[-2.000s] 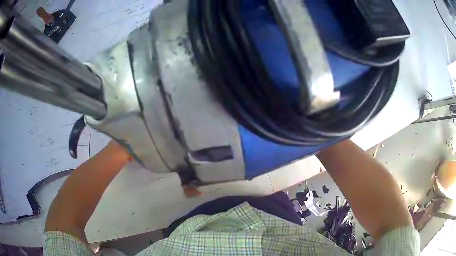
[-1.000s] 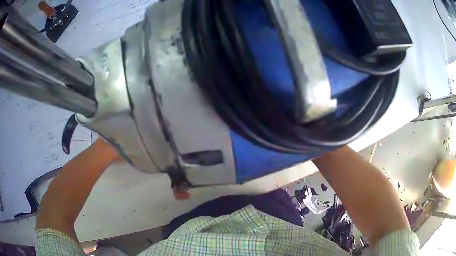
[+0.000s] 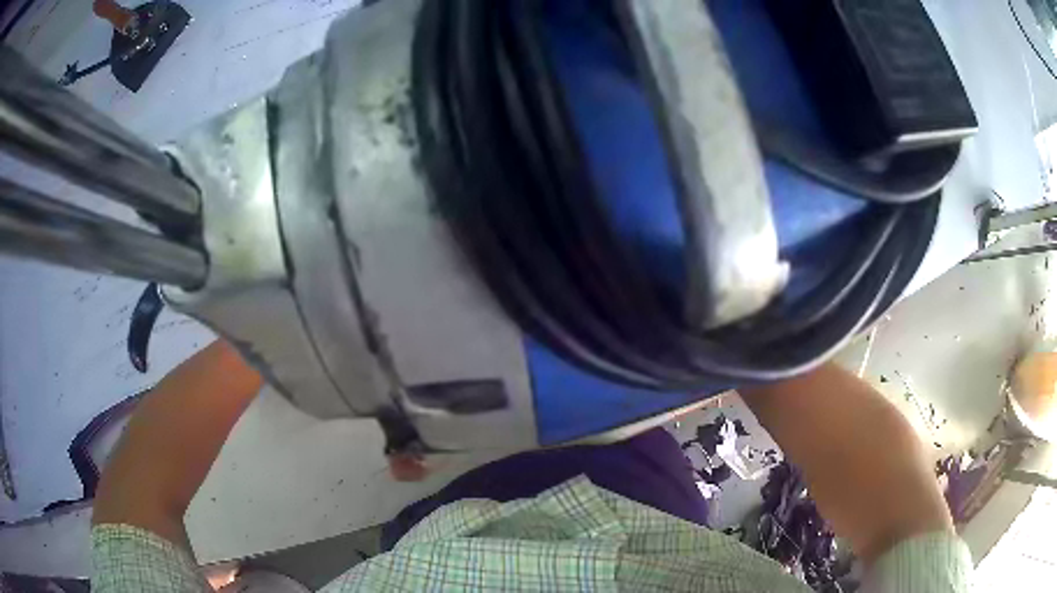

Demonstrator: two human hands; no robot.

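The silver and blue straight knife cutting machine (image 3: pixel 383 232) fills the middle and top of the view. A thick black power cable (image 3: pixel 580 266) lies coiled on it, under a pale metal carrying handle (image 3: pixel 713 174). Paired steel rods (image 3: pixel 99 191) stick out at its upper left, above a small black hook (image 3: pixel 144 328). A small red-brown knob (image 3: pixel 407 466) sits low on the body. Both my forearms reach under the machine, one on each side. Both hands are hidden behind its body. The paper marker (image 3: pixel 58 336) covers a dark-edged fabric lay (image 3: pixel 87 452) at the left.
A dark fan-shaped plate with an orange handle (image 3: pixel 148 41) lies on the paper at the upper left. Dark scraps (image 3: pixel 800 521) litter the floor at the lower right, near an orange-topped round object (image 3: pixel 1035 388). A metal bar (image 3: pixel 1026 220) shows at the right edge.
The machine has shifted slightly left and down in view, with its rods and hook. Both forearms stay beside it. The fan-shaped plate appears slightly further right.
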